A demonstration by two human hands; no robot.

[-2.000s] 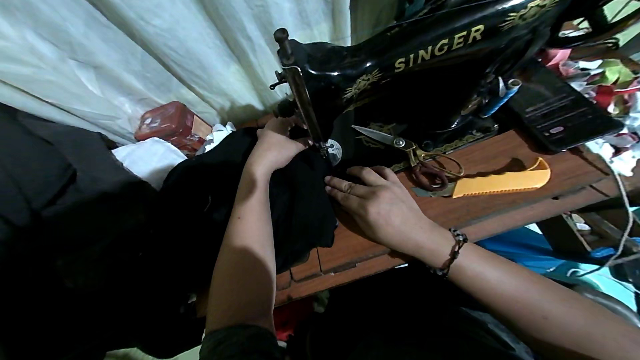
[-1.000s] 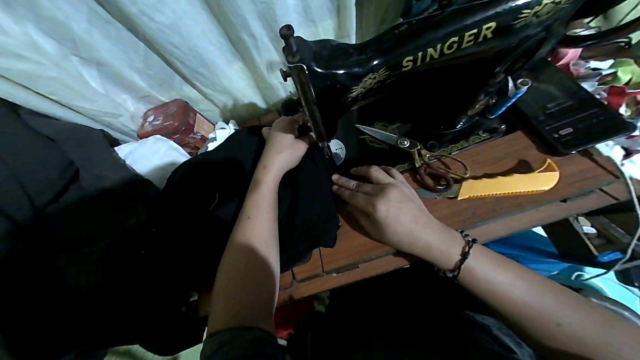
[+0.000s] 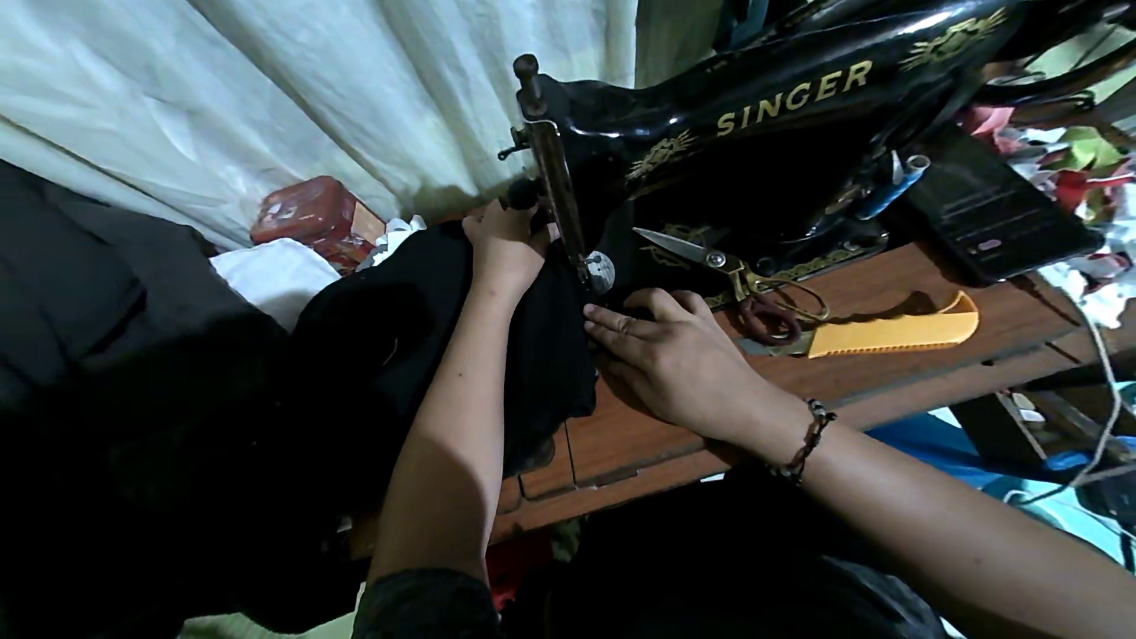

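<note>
A black Singer sewing machine [image 3: 781, 106] stands on a wooden table, its needle bar and presser foot over black fabric [image 3: 550, 355]. My left hand [image 3: 506, 244] rests on the fabric just left of and behind the needle area; its fingertips are partly hidden by the machine's head. In front of the presser foot, my right hand [image 3: 666, 355] lies with its fingertips at the fabric's right edge; whether it pinches the cloth cannot be told. Scissors [image 3: 732, 271] with dark red and brass-coloured handles lie on the machine bed, beside a yellow-handled cutter [image 3: 896, 333].
A smartphone [image 3: 994, 213] and colourful fabric scraps [image 3: 1092, 169] are at the right, near a blue thread spool [image 3: 895, 188]. Behind the fabric sit a red plastic container [image 3: 306, 213] and a white cloth [image 3: 280, 275]. A pale curtain [image 3: 426, 98] hangs behind; a white cable [image 3: 1105, 399] crosses the right edge.
</note>
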